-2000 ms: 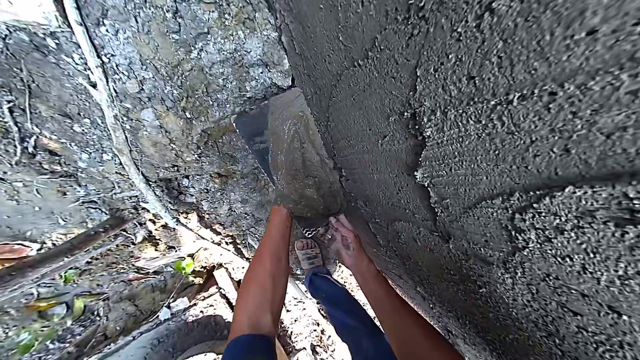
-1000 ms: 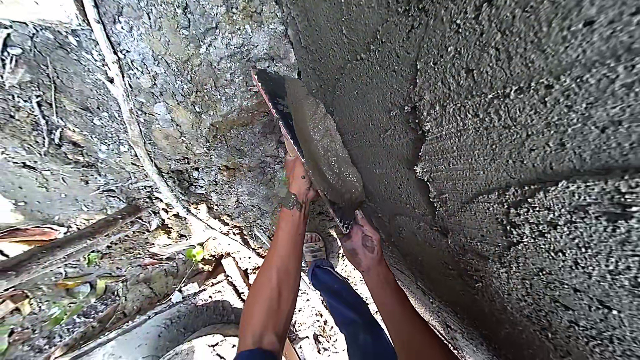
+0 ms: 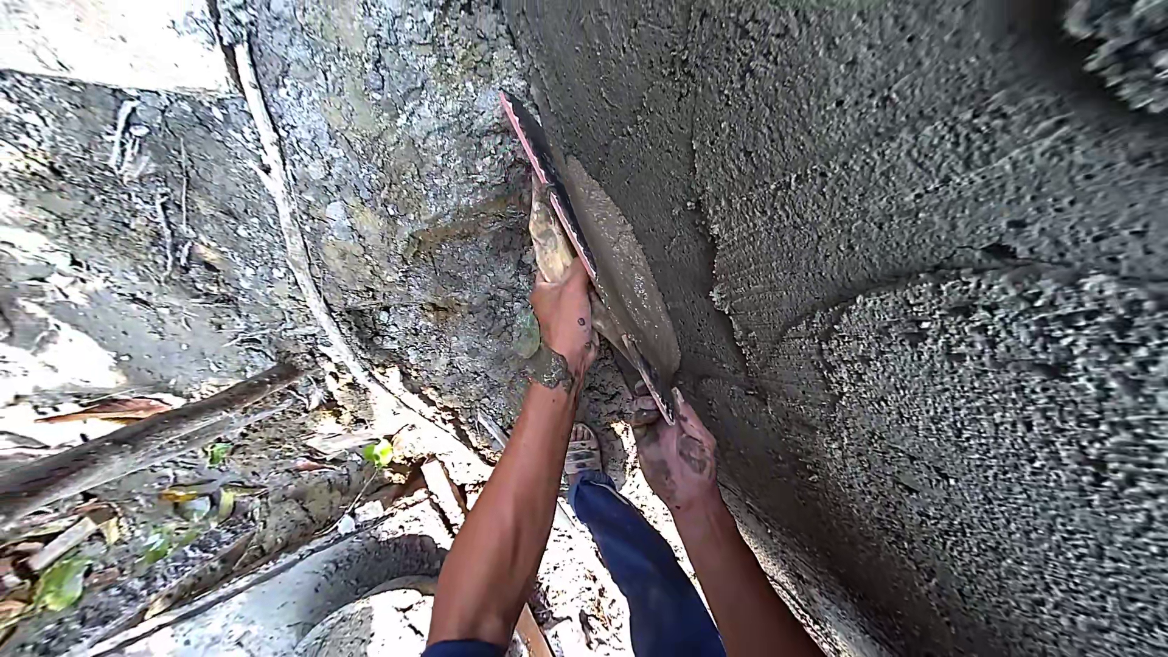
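A plasterer's hawk (image 3: 570, 224), a thin flat board with a reddish edge, stands steeply tilted beside the mortar-covered wall (image 3: 849, 228). My left hand (image 3: 568, 319), smeared with mortar at the wrist, grips the pale handle (image 3: 547, 237) on the board's back. Wet grey mortar (image 3: 630, 265) lies on the board's wall side, very near or against the wall; which of the two I cannot tell. At the lower corner of the board, my right hand (image 3: 677, 447) holds its edge between thumb and fingers.
A rough earth bank (image 3: 411, 182) with a thin root (image 3: 283, 192) rises on the left. Below it lie a wooden pole (image 3: 146, 443), leaves and sticks. A rounded concrete piece (image 3: 274, 593) is at the bottom left. A sandalled foot (image 3: 582, 452) stands between my arms.
The board has turned from showing its broad mortar-covered face to being nearly edge-on, tipped toward the wall. My left hand, hidden behind it two seconds ago, now shows on the handle.
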